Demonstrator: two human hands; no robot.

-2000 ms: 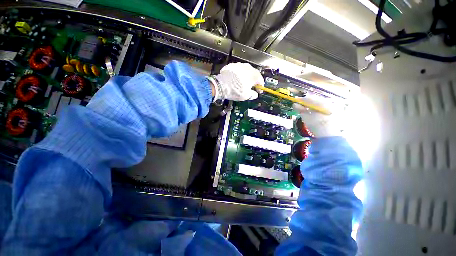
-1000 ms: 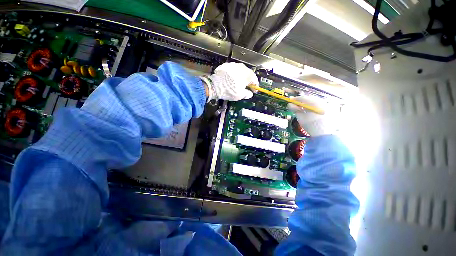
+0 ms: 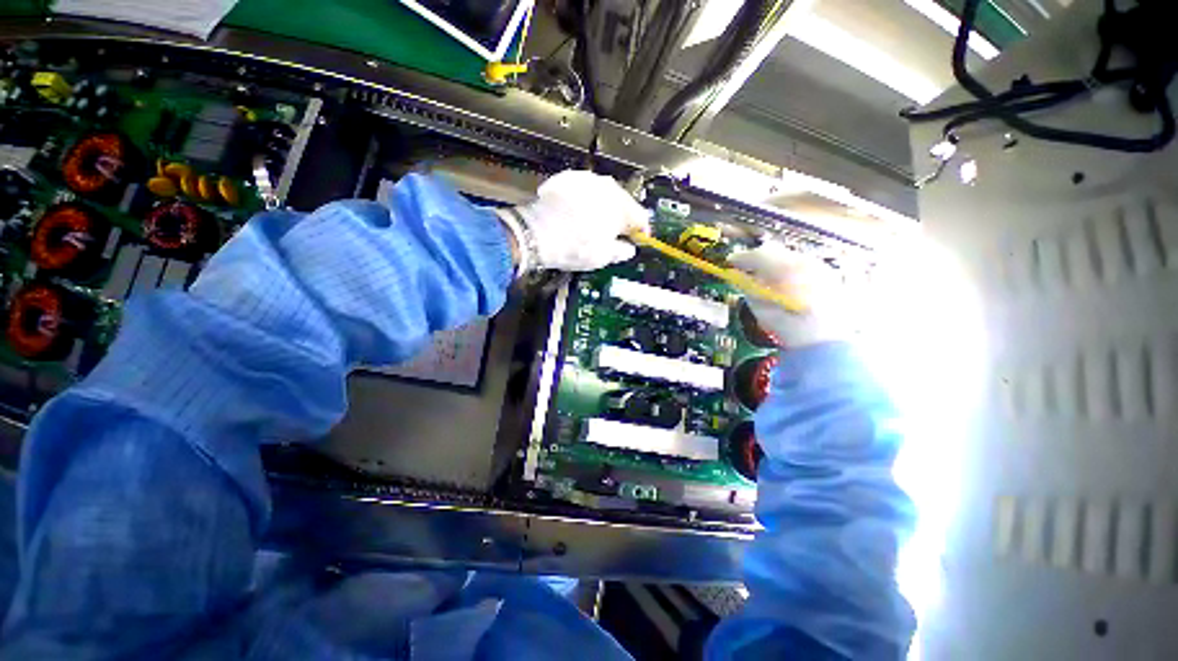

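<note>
A green populated board (image 3: pixel 568 387) with three silver-white heatsink bars (image 3: pixel 659 367) and red-brown ring coils (image 3: pixel 753 384) lies in the carrier. My left hand (image 3: pixel 581 222), white-gloved, is at its upper left corner, fingers closed at the left end of a thin yellow stick (image 3: pixel 704 265). The stick slants down right across the upper board, near a yellow part. My right hand (image 3: pixel 791 287), gloved and washed out by glare, is at the stick's other end, over the board's upper right. Its fingers and grip cannot be made out.
A second board with red ring coils (image 3: pixel 62 238) is at the left. A printed paper sheet (image 3: pixel 446 355) lies between the boards, partly under my left sleeve. Metal rails (image 3: pixel 452 523) run along front and back. A pale slotted panel (image 3: pixel 1085 387) and strong glare are at right.
Both hands and the stick have moved left, and the stick slants more steeply. The right board has shifted slightly left in the view, and its yellow part now shows more clearly.
</note>
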